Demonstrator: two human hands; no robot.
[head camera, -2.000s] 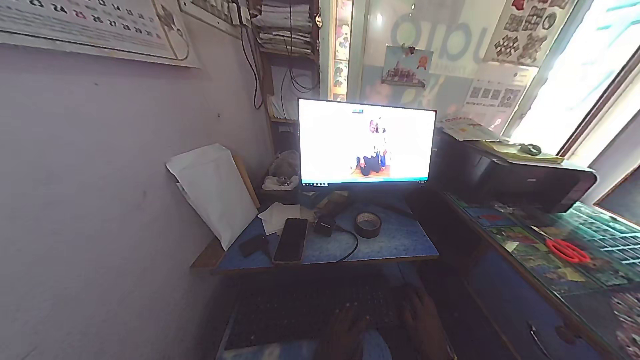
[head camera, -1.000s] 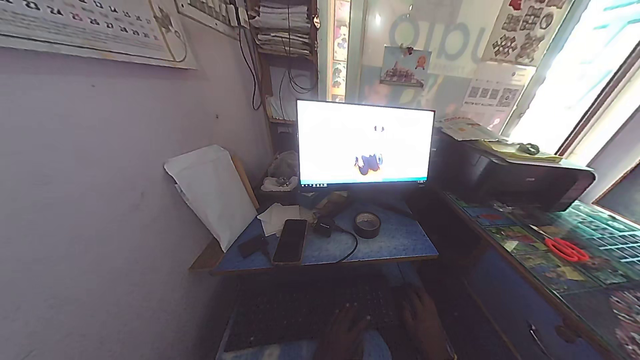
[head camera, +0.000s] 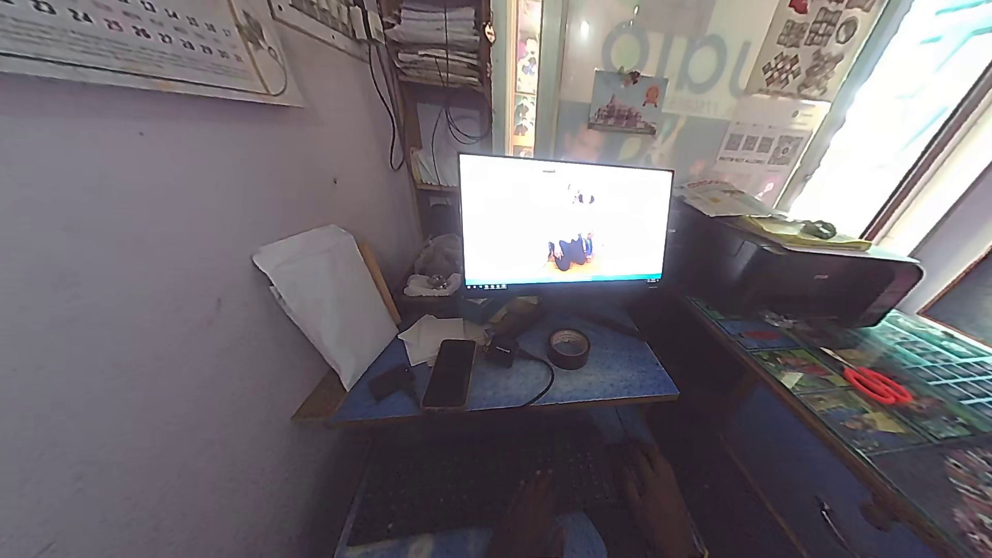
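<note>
In deep shade at the bottom, my left hand (head camera: 533, 508) rests on the right part of a black keyboard (head camera: 457, 473) on a pull-out shelf. My right hand (head camera: 652, 488) lies just right of the keyboard, fingers forward; whether it covers a mouse is too dark to tell. Above them a lit computer monitor (head camera: 566, 221) stands on a blue desktop (head camera: 504, 391), showing a picture on a white background. On the desktop are a smartphone (head camera: 449, 373), a roll of dark tape (head camera: 569, 349), a black adapter with a cable (head camera: 502, 351) and loose papers (head camera: 431, 338).
A white envelope (head camera: 329, 302) leans on the left wall. At right, a black printer (head camera: 806, 271) with papers on top stands on a glass-topped counter (head camera: 806, 422), where red-handled scissors (head camera: 877, 385) lie. Shelves of stacked papers (head camera: 438, 43) and hanging cables are behind the desk.
The picture on the monitor has changed: its coloured shapes differ between the frames. Both hands stay in about the same place by the keyboard.
</note>
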